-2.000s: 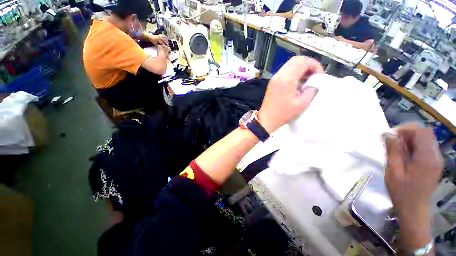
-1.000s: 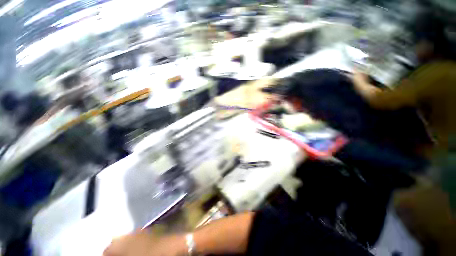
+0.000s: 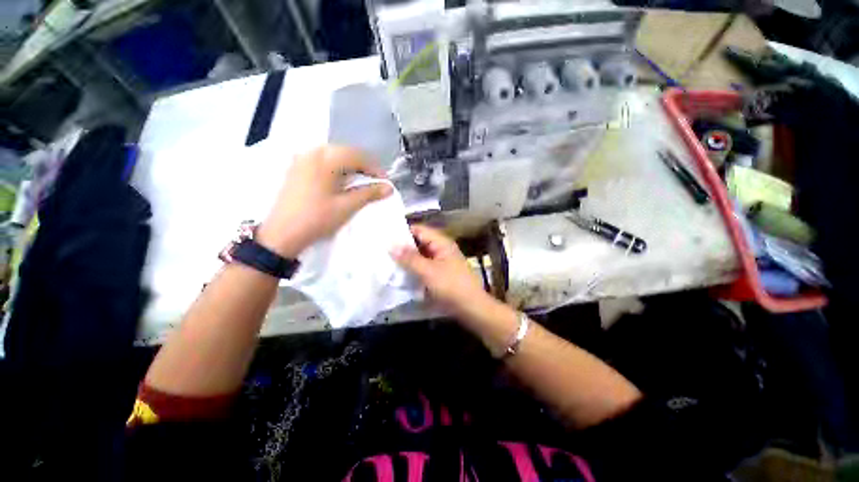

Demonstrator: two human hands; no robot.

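Observation:
A white fabric piece (image 3: 363, 268) is held between my hands, just in front of the overlock machine (image 3: 422, 89). My left hand (image 3: 325, 198) pinches its upper edge close to the presser foot and needle area (image 3: 424, 177). My right hand (image 3: 438, 268) holds its right edge with thumb and fingers. The lower part of the fabric hangs over the table's front edge. Whether the cloth lies under the foot cannot be told.
Thread snips (image 3: 612, 231) and a small silvery disc (image 3: 557, 240) lie right of the machine, with more snips (image 3: 683, 176) by the red basket (image 3: 721, 193) of spools. A black strip (image 3: 266, 108) lies on the white tabletop (image 3: 202, 160). Black garments (image 3: 80, 245) are heaped left.
The view has swung back down to the machine. The white fabric, held up in both hands earliest, is now low at the needle area. Both hands are on it.

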